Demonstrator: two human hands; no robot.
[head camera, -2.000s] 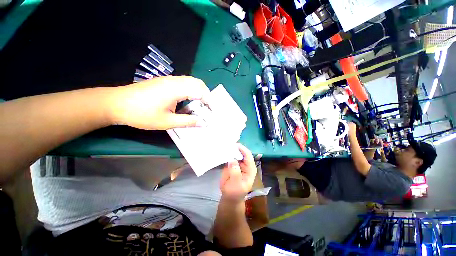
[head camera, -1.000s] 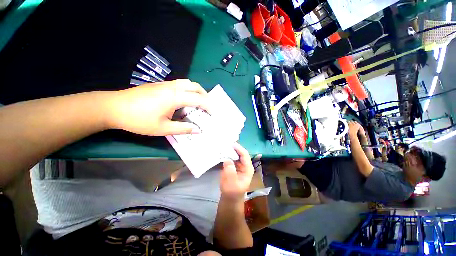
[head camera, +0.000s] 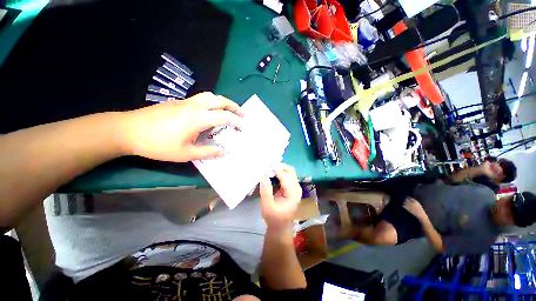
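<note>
My left hand (head camera: 176, 126) comes in from the left edge, back up, and holds white paper sheets (head camera: 250, 154) between thumb and fingers. A small grey patch shows on the paper between thumb and fingers. My right hand (head camera: 281, 191) comes up from the bottom, its bent fingertips at the sheets' lower right edge. Something small and dark shows between them; whether they pinch the paper or a slim tool is unclear. Several silver-grey strips (head camera: 170, 79) lie fanned on the black mat (head camera: 106, 53), above my left hand.
A small black device (head camera: 264, 63) with a thin cable lies on the green mat (head camera: 247, 35). Right are a black cylinder tool (head camera: 317, 120), a red packet (head camera: 359, 154), red bins (head camera: 320, 19) and yellow tape (head camera: 405, 76). Another person (head camera: 455, 211) sits right; a cardboard box (head camera: 310, 246) stands below the bench edge.
The view has shifted slightly, and the strips sit further left in it. The other person's arm has moved from the bench to near their legs. My hands keep nearly the same pose at the paper.
</note>
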